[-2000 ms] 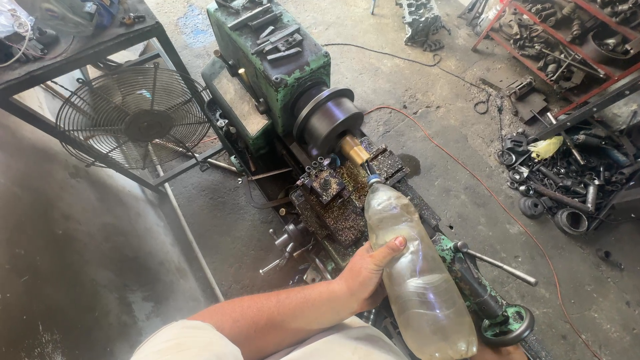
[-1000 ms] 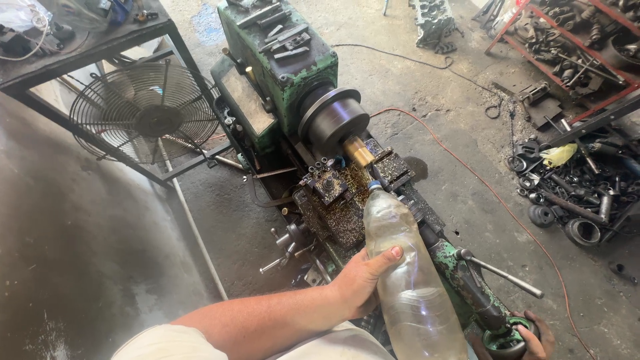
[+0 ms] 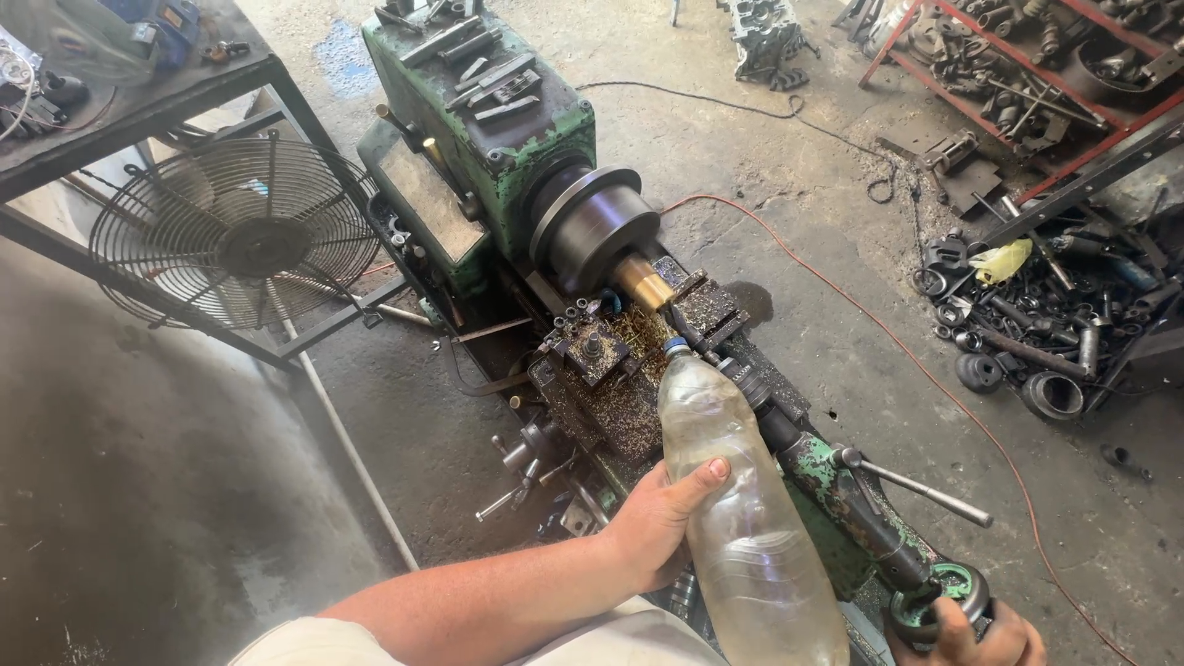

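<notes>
My left hand point(image 3: 661, 523) grips a large clear plastic bottle point(image 3: 745, 518) of cloudy liquid around its side. Its blue cap point(image 3: 676, 346) points at a brass workpiece point(image 3: 643, 282) held in the dark chuck point(image 3: 597, 222) of a green metal lathe point(image 3: 476, 102). At the lower right my right hand point(image 3: 971, 638) holds the rim of the tailstock handwheel point(image 3: 942, 601). Between the bottle cap and the chuck lie brass chips, spread over the carriage and around the tool post point(image 3: 594, 347). A tool in the tailstock quill reaches toward the brass piece; its tip is partly hidden.
A caged fan point(image 3: 264, 245) stands left of the lathe, by a metal-framed table point(image 3: 139, 102). An orange cable point(image 3: 888, 333) crosses the floor at right. Beyond it are a heap of metal parts point(image 3: 1045, 314) and a red rack point(image 3: 1091, 129). The tailstock lever point(image 3: 925, 490) sticks out rightward.
My right hand, mostly hidden behind the bottle's base two seconds ago, now shows on the right side of the handwheel. My left hand keeps its hold on the bottle.
</notes>
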